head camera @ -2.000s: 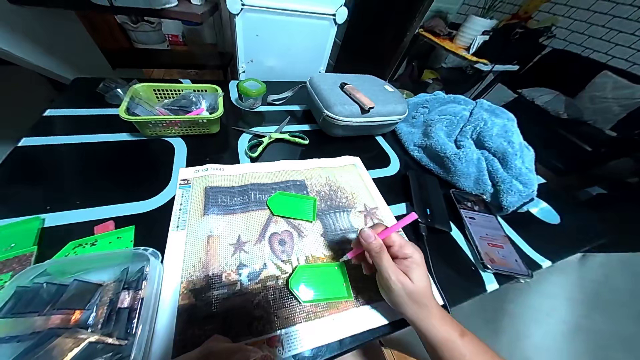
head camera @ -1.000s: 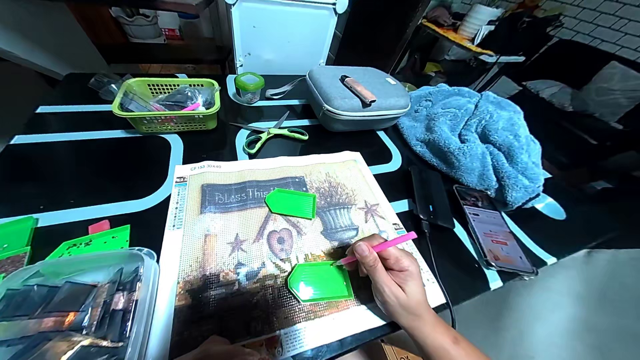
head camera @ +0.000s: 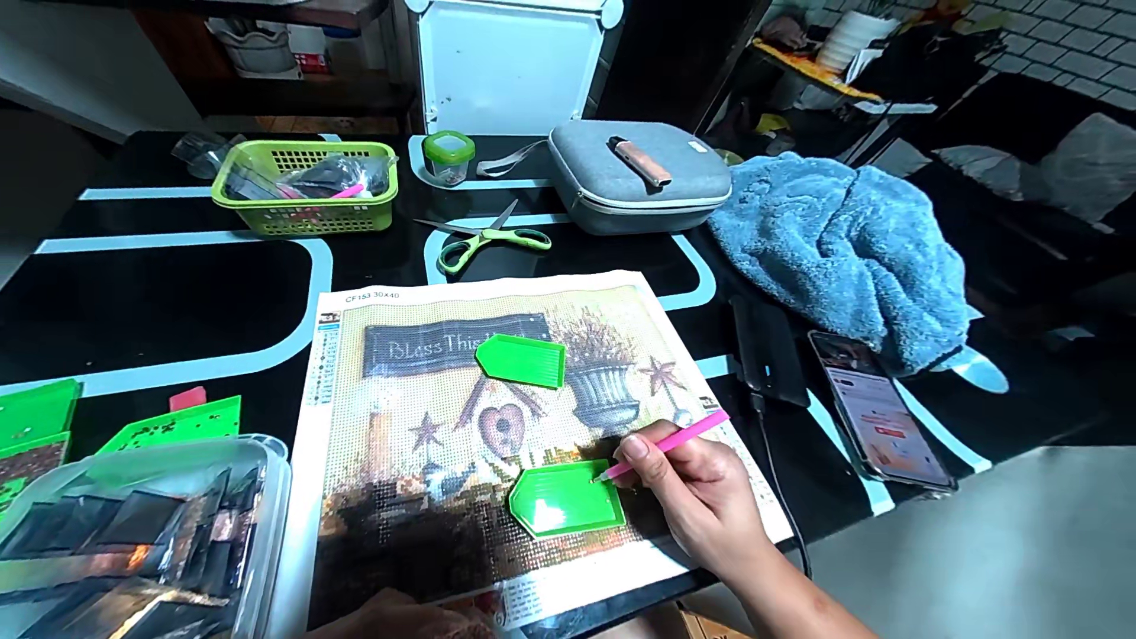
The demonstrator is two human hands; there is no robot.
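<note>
My right hand (head camera: 697, 497) is closed around a pink diamond-painting pen (head camera: 679, 438), its tip at the right side of the lower green plastic tray (head camera: 568, 499). Another green tray (head camera: 522, 361) lies higher up, partly over the printed lettering. Both trays rest on the diamond-painting canvas (head camera: 355, 426), which shows a birdhouse, stars and a flower pot; its lower part looks darker and more textured. My left hand (head camera: 399, 616) is at the canvas's bottom edge, dim and partly cut off by the frame, and I cannot tell whether it holds anything.
A clear plastic box (head camera: 273, 497) of dark packets and more green trays (head camera: 177, 426) are at the left. Behind the canvas are a green basket (head camera: 306, 213), scissors (head camera: 484, 238), a small jar (head camera: 449, 158) and a grey case (head camera: 639, 177). A blue fluffy cloth (head camera: 843, 248), phone (head camera: 883, 417) and black power bank (head camera: 768, 351) lie right.
The pen tip has shifted from the lower tray's upper right corner, where it was a second ago, slightly down along its right side. Both trays stay in place on the canvas.
</note>
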